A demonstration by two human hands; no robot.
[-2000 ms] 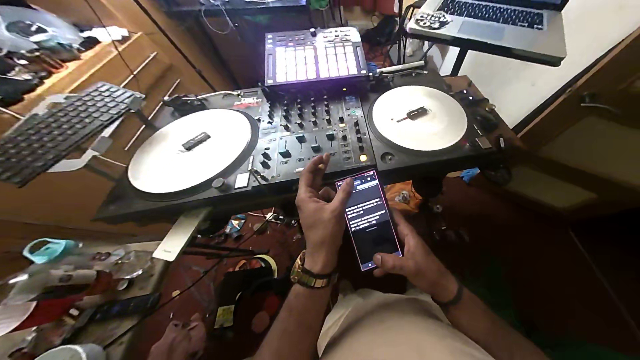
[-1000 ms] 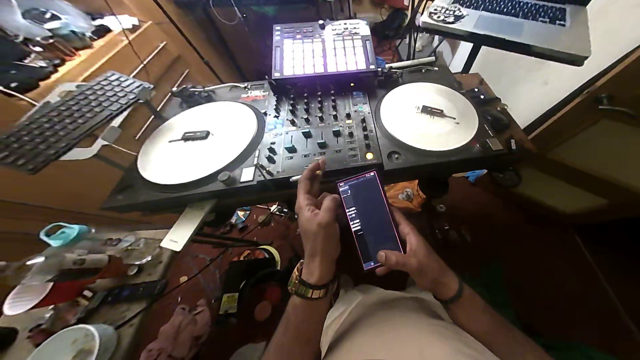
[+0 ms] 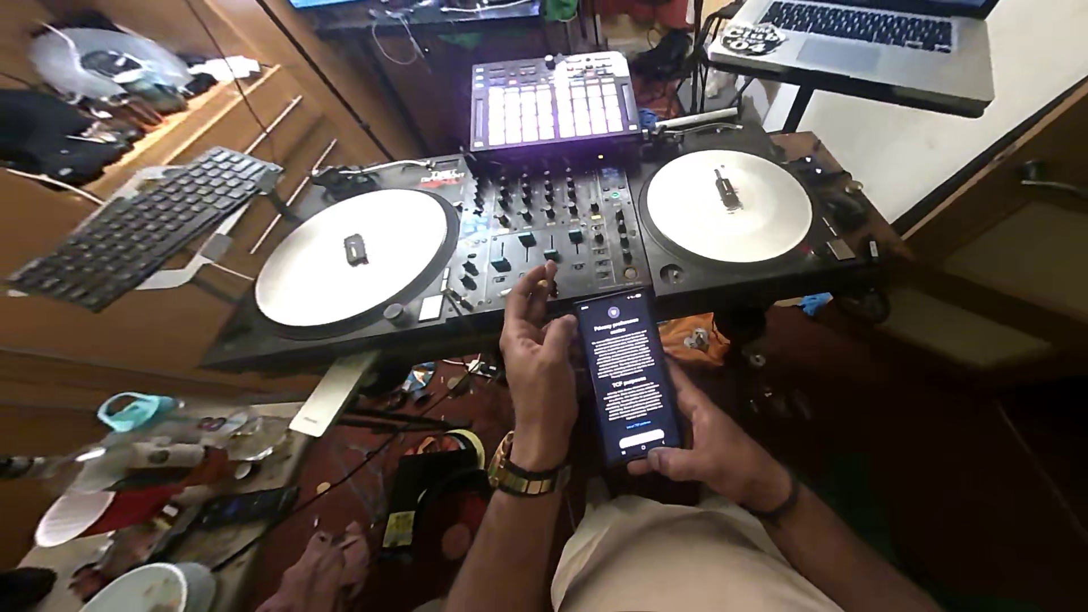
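A smartphone (image 3: pixel 631 374) with a lit dark screen bearing white text is held upright in my right hand (image 3: pixel 710 442), thumb at its lower edge. My left hand (image 3: pixel 540 365), with a gold-coloured watch (image 3: pixel 527 478) on its wrist, is beside the phone's left edge; its thumb is near the upper left corner and its fingers are raised and curled. Whether it touches the phone is hard to tell. Beyond the hands stands a DJ mixer (image 3: pixel 552 229) between a left turntable (image 3: pixel 353 293) and a right turntable (image 3: pixel 727 229), both with white discs. A pad controller (image 3: pixel 557 102) glows behind the mixer.
A black keyboard (image 3: pixel 144 225) sits on a stand at the left, and a laptop (image 3: pixel 850 55) on another at the upper right. Lower left, a cluttered table holds a white bowl (image 3: pixel 153 591), a remote control (image 3: pixel 246 506) and a turquoise item (image 3: pixel 140 411). Cables and cloth lie on the floor.
The phone's screen has changed to a page of centred text with a white button. My left thumb, over the screen two seconds ago, is now at the phone's edge. My right hand keeps its hold.
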